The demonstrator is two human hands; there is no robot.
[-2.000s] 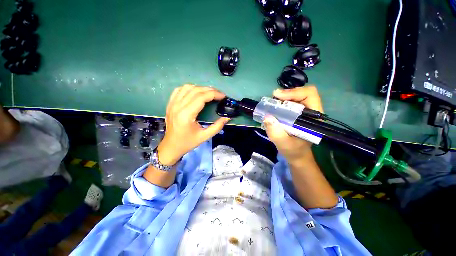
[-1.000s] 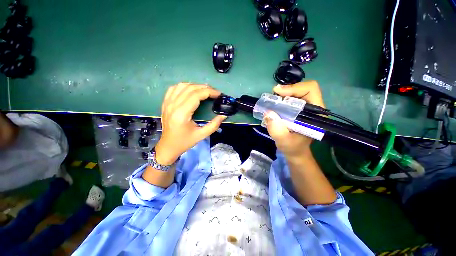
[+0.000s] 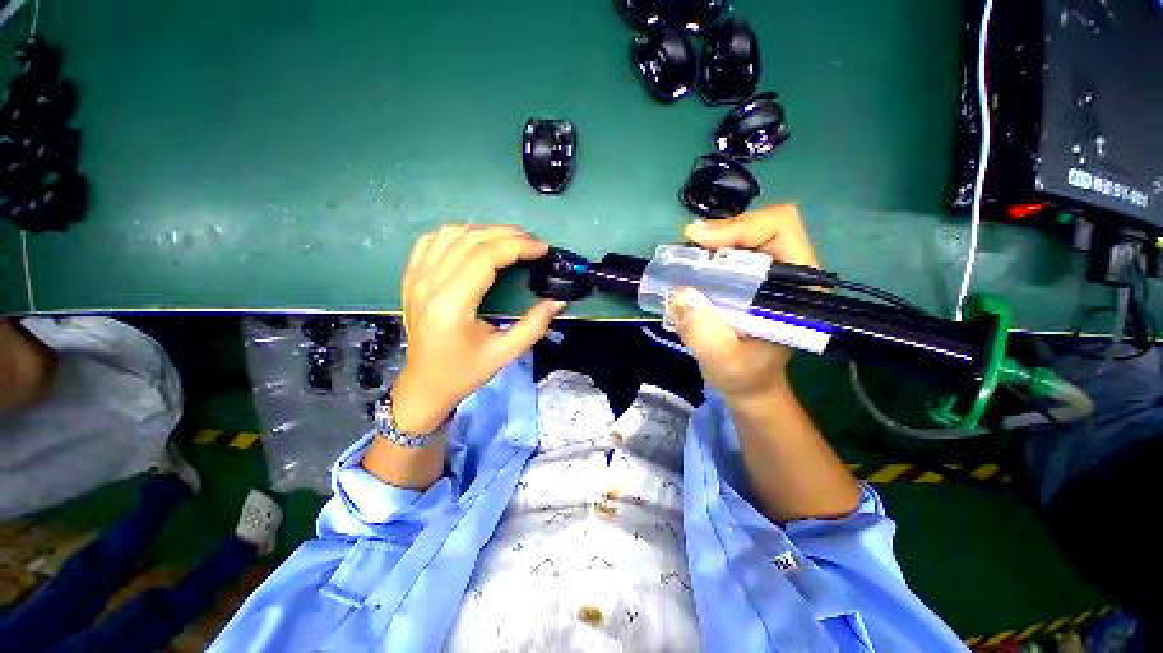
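Observation:
My left hand (image 3: 462, 306) holds a glossy black plastic housing (image 3: 559, 276) between thumb and fingers at the bench's front edge. My right hand (image 3: 742, 313) grips the glue syringe (image 3: 867, 329), a long black barrel with a white label and a clear sleeve (image 3: 702, 283) under the fingers. Its bluish needle tip (image 3: 582, 268) is at the housing; whether it touches cannot be told. The green syringe adapter (image 3: 988, 364) is on the barrel's rear. A single housing (image 3: 550, 154) lies on the bench beyond my left hand.
Several black housings (image 3: 750, 125) lie beyond my right hand. A pile of black parts (image 3: 41, 143) is at far left. The black controller (image 3: 1097, 115) and white cord (image 3: 982, 153) are at right. A clear blister tray (image 3: 291, 408) is below the bench edge. A person's sleeve (image 3: 96, 396) is at left.
The bench and its housings appear shifted slightly left in the view. The syringe has tilted a little closer to level. Both hands keep their holds.

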